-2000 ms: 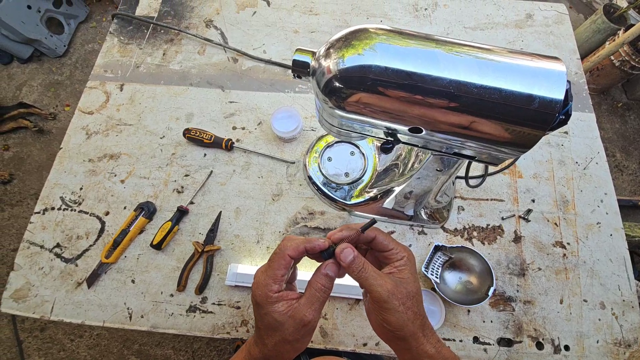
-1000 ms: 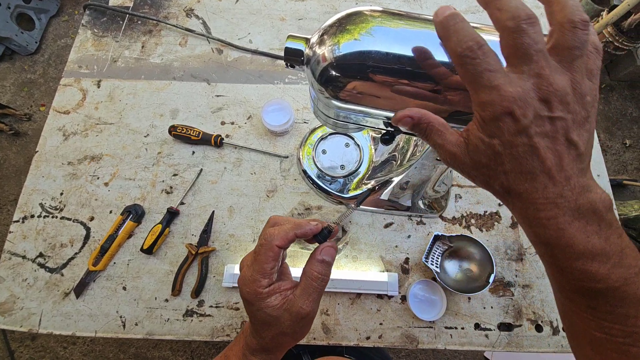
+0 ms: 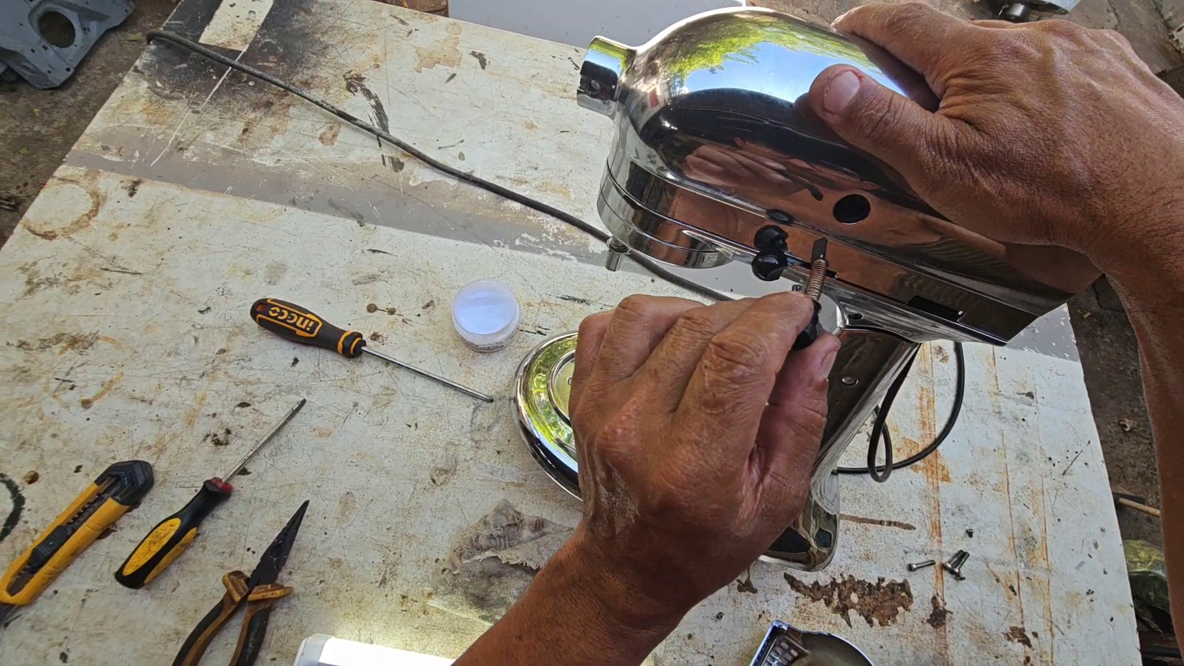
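Note:
My left hand (image 3: pixel 694 435) pinches a small metal part with a spring and a flat tip (image 3: pixel 816 273), its dark end between thumb and finger. The tip is beside the lower side of the chrome stand mixer's head (image 3: pixel 758 166), close to two black knobs (image 3: pixel 770 252). My right hand (image 3: pixel 999 120) rests on top of the mixer head, thumb on its side, holding no loose thing. The head is tilted up from the chrome base (image 3: pixel 546 407), which my left hand partly hides. A round dark hole shows in the head's side.
On the worn table (image 3: pixel 388 462) lie an orange-and-black screwdriver (image 3: pixel 310 328), a yellow-and-black screwdriver (image 3: pixel 176 532), a utility knife (image 3: pixel 74 532), long-nose pliers (image 3: pixel 245 592), a lidded plastic jar (image 3: pixel 486 314), a white light bar (image 3: pixel 361 652), small screws (image 3: pixel 955 562) and a metal bowl-like part (image 3: pixel 814 647).
My right hand has left the small part and come down onto the mixer head. My left hand has carried the part up beside the head, which is now tilted up. The view has moved closer.

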